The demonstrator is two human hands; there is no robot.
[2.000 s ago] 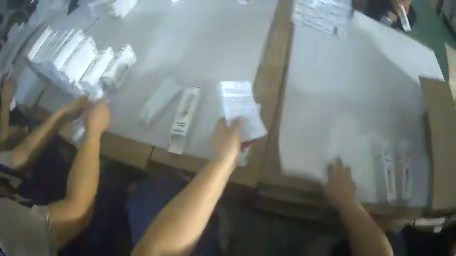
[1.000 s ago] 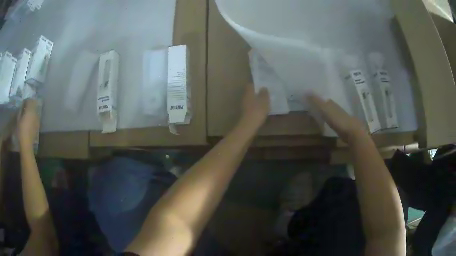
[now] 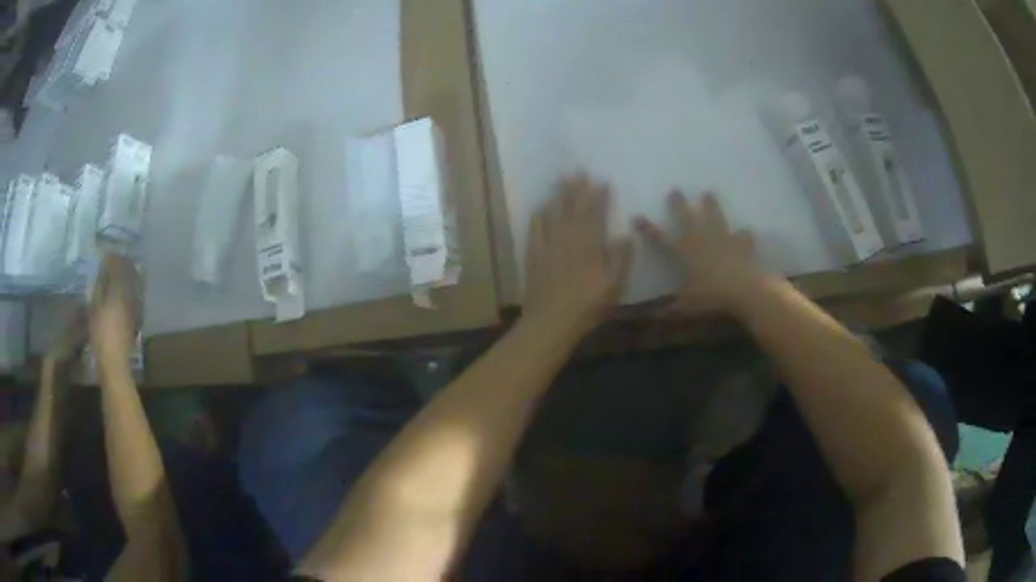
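My left hand [image 3: 574,244] lies flat with its fingers spread on the pale white table covering [image 3: 613,102], near the table's front edge. My right hand [image 3: 707,248] rests on the same covering just to the right, fingers apart, palm down. Neither hand shows anything held. No leaflet shows between them; whether one lies under the covering cannot be told. Left of my left hand, a white carton [image 3: 423,205] lies with its near end flap open, beside a cloudy plastic sleeve [image 3: 372,193].
Another open carton [image 3: 274,227] and sleeve [image 3: 219,222] lie further left. Several cartons [image 3: 123,188] stand near a neighbour's hands [image 3: 111,307]. Two slim printed white items [image 3: 836,188] lie at right. Brown cardboard [image 3: 437,68] shows between the coverings.
The folded sheet left my left hand and is out of sight. The lifted covering now lies flat, with both hands on it. The carton left of my hand appeared after the first frame.
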